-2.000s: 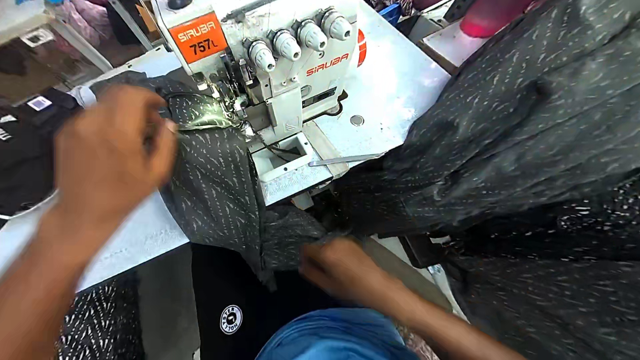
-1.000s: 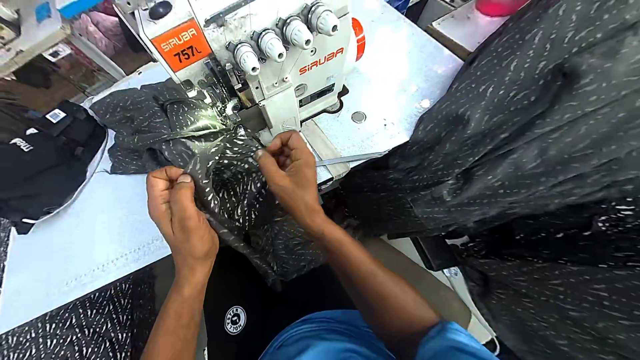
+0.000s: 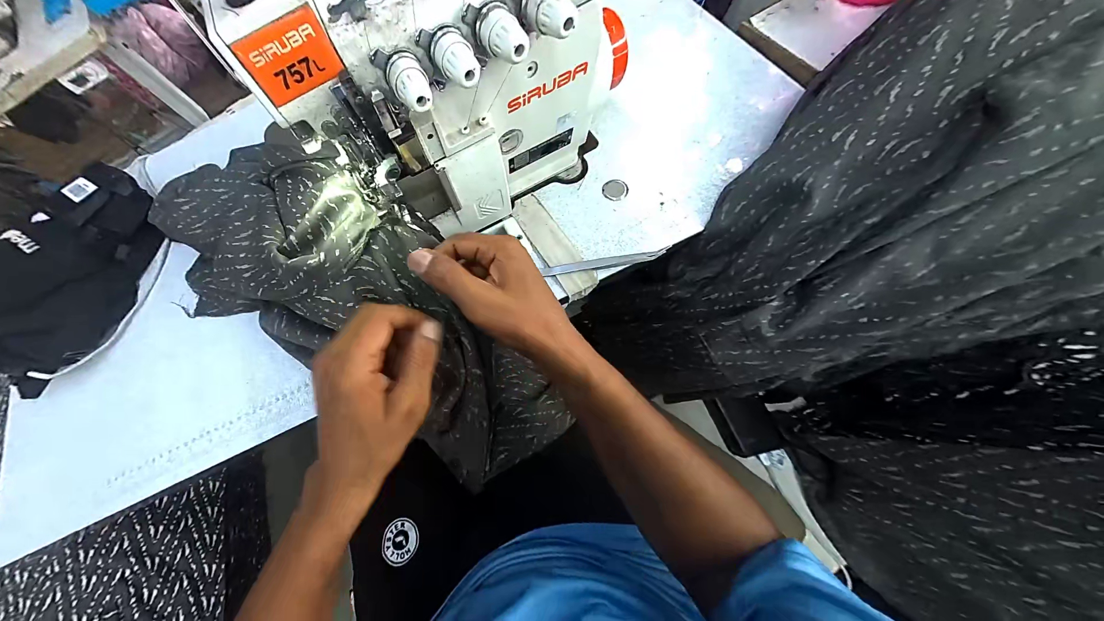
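Observation:
Dark grey fabric with light flecks (image 3: 250, 233) lies bunched under the lit needle area of a white Siruba overlock sewing machine (image 3: 483, 112) and hangs over the table's front edge. My right hand (image 3: 496, 285) pinches the fabric's edge just in front of the machine, thumb and fingertips together. Lower and to its left, my left hand (image 3: 375, 371) hovers over or touches the same fabric, fingers curled and slightly blurred; whether it grips any cloth cannot be told. The needle and presser foot are partly hidden by machine parts and glare.
A black garment with a white tag (image 3: 69, 259) lies at the left on the white table (image 3: 172, 414). Large draped flecked fabric (image 3: 862, 216) fills the right side. A thin metal strip (image 3: 604, 263) sticks out right of the machine bed. Black-and-white patterned cloth (image 3: 129, 552) is at lower left.
Two seconds ago my left hand was raised at the left and my right hand was low near the fabric's hanging end. Both came to the fabric before the machine; my left hand has since moved right.

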